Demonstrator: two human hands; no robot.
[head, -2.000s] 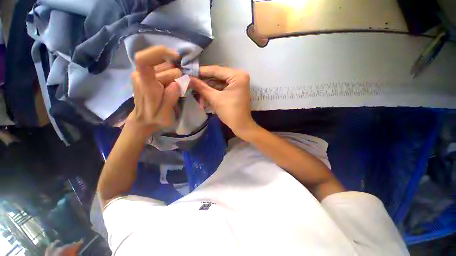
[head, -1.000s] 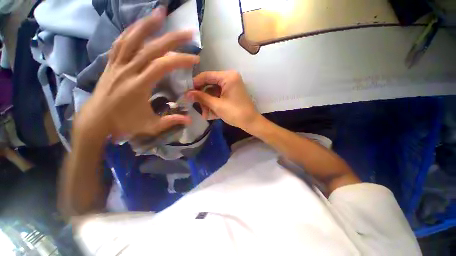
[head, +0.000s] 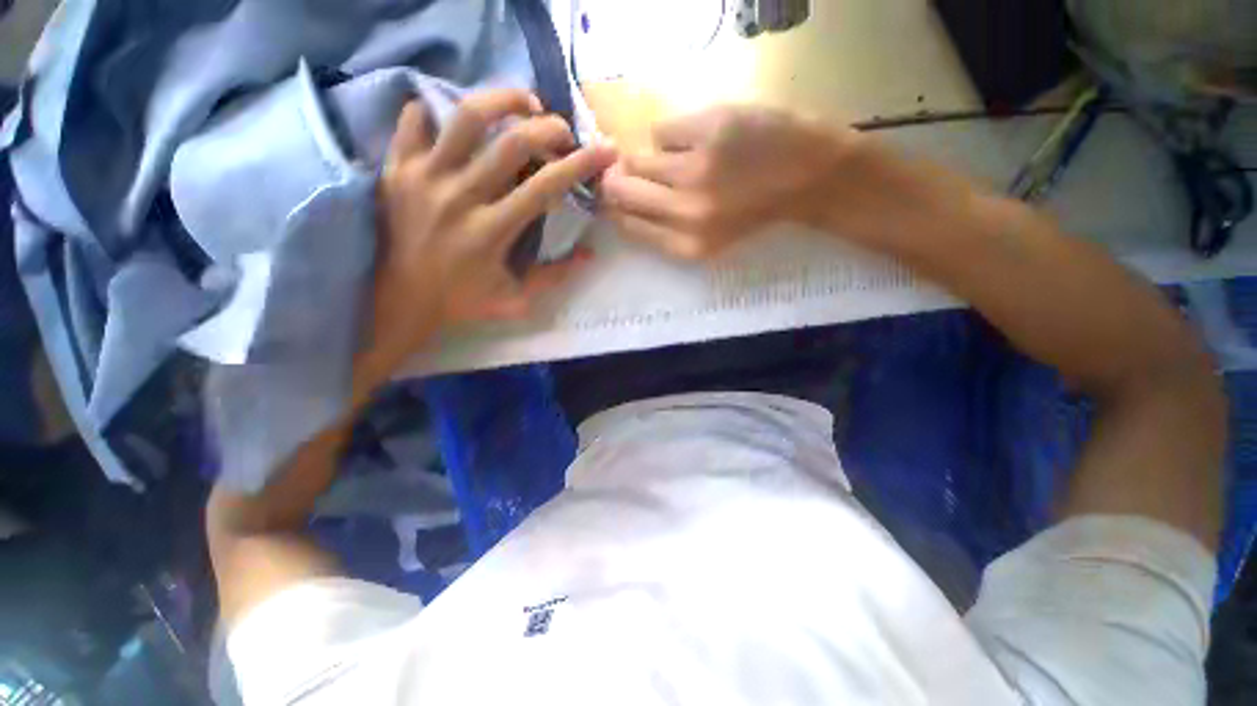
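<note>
The grey-blue garment (head: 262, 179) is heaped at the left of the machine table, and part of it lies over my left forearm. My left hand (head: 476, 207) is on the cloth, its fingers spread and their tips at a narrow dark-and-light edge. My right hand (head: 710, 179) pinches the same edge with its fingertips, close to the left fingertips. The dark band (head: 540, 55) runs up from the hands toward the bright lamp area. The exact grip of the left fingers is hidden by cloth and blur.
The tan machine bed plate (head: 827, 83) is beyond my hands, with small metal parts (head: 772, 14) at the top. A black pad (head: 999, 48), yellow-green snips (head: 1059, 145) and black scissor handles (head: 1216, 200) are at the right. Blue baskets (head: 910, 414) are below the table.
Both hands have moved from the table's front edge, right and up toward the bed plate, with the cloth edge. The left hand has come back to the cloth. More garment lies over the left forearm.
</note>
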